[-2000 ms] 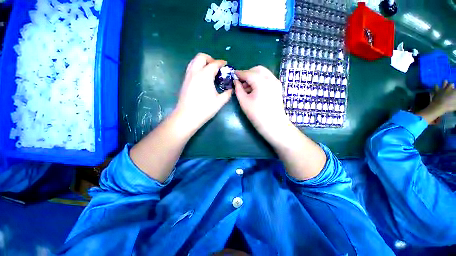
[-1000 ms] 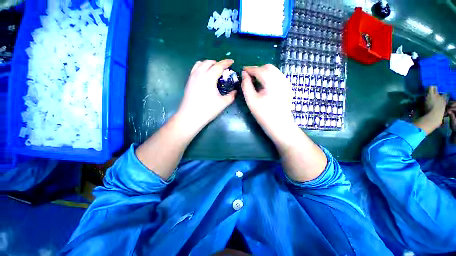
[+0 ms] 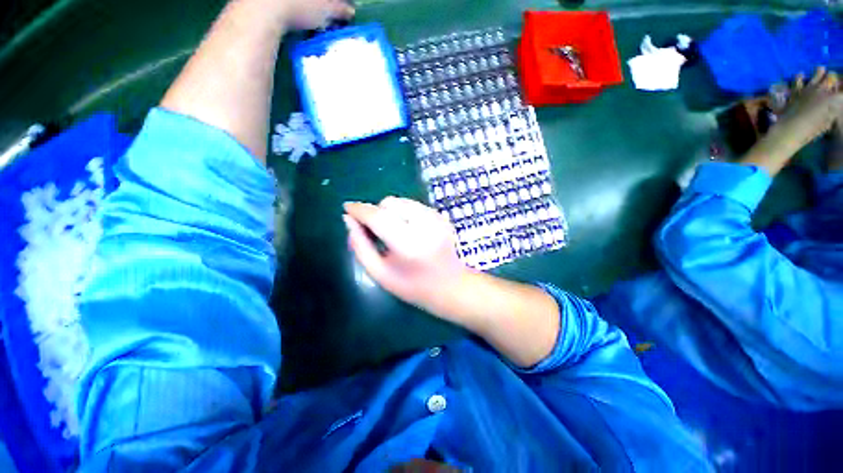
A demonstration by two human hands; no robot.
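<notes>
My left hand is stretched to the far side, beyond the small blue bin, partly cut off by the top edge. Whether it holds anything cannot be seen. My right hand is over the dark-green tabletop, left of the clear tray's near end, with fingers curled and thumb near them; no object shows in it. The round black unit is not visible. The clear blister tray holds rows of shiny parts. The small blue bin is full of bright white parts. A loose pile of translucent white pieces lies beside it.
The large blue bin with white pieces is at left, partly behind my left sleeve. A red bin with metallic pieces and a crumpled white item are beyond the tray. Blue bins and a neighbour's hands are at right.
My left hand has left the black unit's former spot and reached far forward. My right hand is now alone. The view has shifted, so the bins and tray appear further left.
</notes>
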